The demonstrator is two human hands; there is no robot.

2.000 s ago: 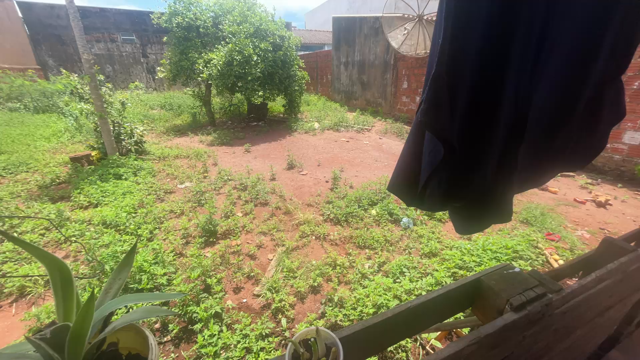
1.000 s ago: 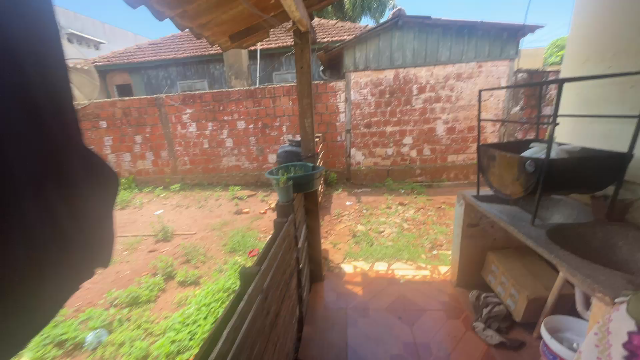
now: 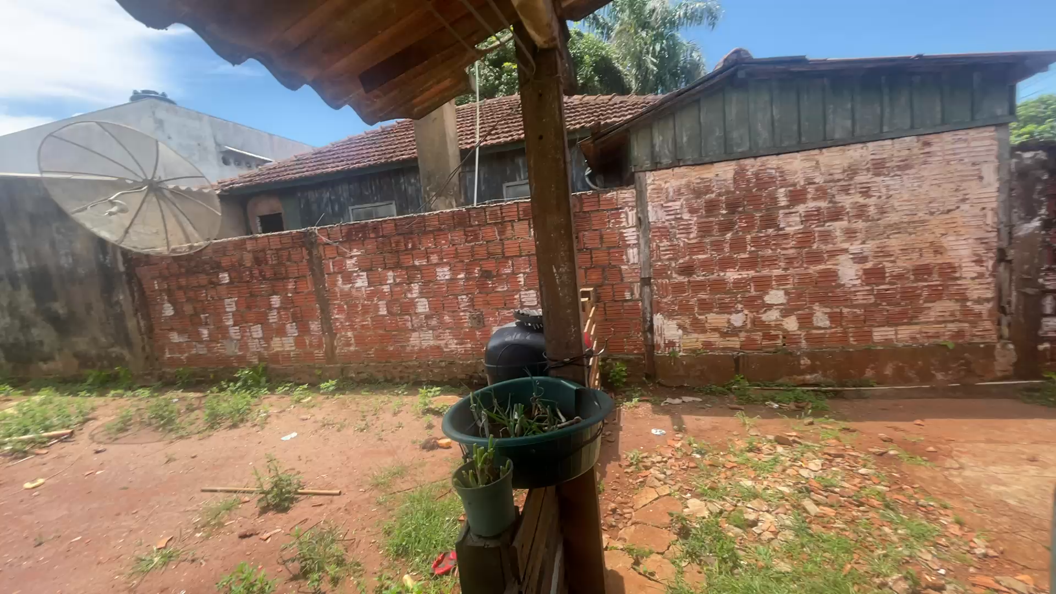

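Note:
Neither my left hand nor my right hand is in view. Near the middle, a green plastic basin (image 3: 569, 454) with thin-leaved plants in it sits against a wooden post (image 3: 554, 214). Just below and left of it, a small green pot (image 3: 485, 503) with a succulent-like plant stands on top of a wooden fence (image 3: 536, 549). A black rounded container (image 3: 513, 353) shows behind the basin, partly hidden by the post.
A brick wall (image 3: 421, 289) runs across the back, with a mesh satellite dish (image 3: 130, 188) at left. A tiled roof edge (image 3: 363, 66) hangs overhead. Broken rubble (image 3: 792, 487) lies on the ground at right; a thin stick (image 3: 271, 492) lies at left.
The view has swung far to the right from the yard and is now nearer the post. The dark cloth and the counter with a black metal basin seen earlier are out of view.

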